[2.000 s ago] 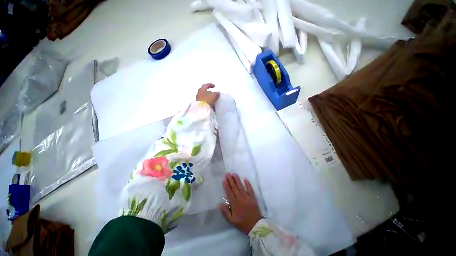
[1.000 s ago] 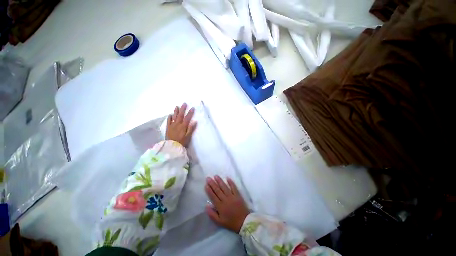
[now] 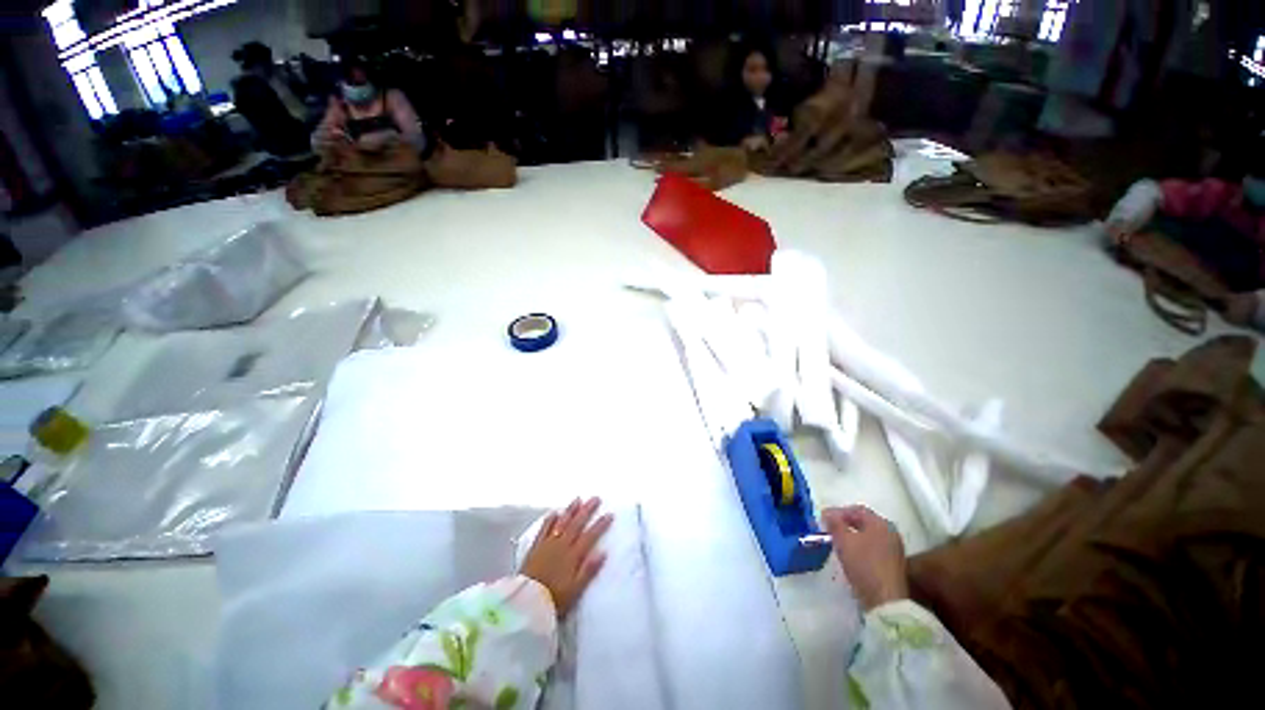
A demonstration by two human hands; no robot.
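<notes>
A white semi-translucent sheet [image 3: 375, 562], folded along its right side, lies on a larger white base sheet [image 3: 444, 416]. My left hand [image 3: 566, 558] rests flat on the fold, fingers spread. A blue tape dispenser [image 3: 771, 486] with a yellow core stands to the right. My right hand [image 3: 867, 552] is at the dispenser's near cutter end, fingers curled and pinched at the tape end; the tape itself is hard to see. The bottom edge cuts off the near part of the sheet, and whatever lies under it is hidden.
A blue tape roll [image 3: 533, 332] lies beyond the sheet. White strips [image 3: 798, 347] and a red piece [image 3: 708, 226] are beyond the dispenser. Clear bags [image 3: 187, 444] lie left, brown handbags [image 3: 1082, 569] right. Several people sit around the far side and right of the table.
The view has tilted up to show the room. My right hand has left the sheet and moved right to the tape dispenser. My left hand stays flat on the fold.
</notes>
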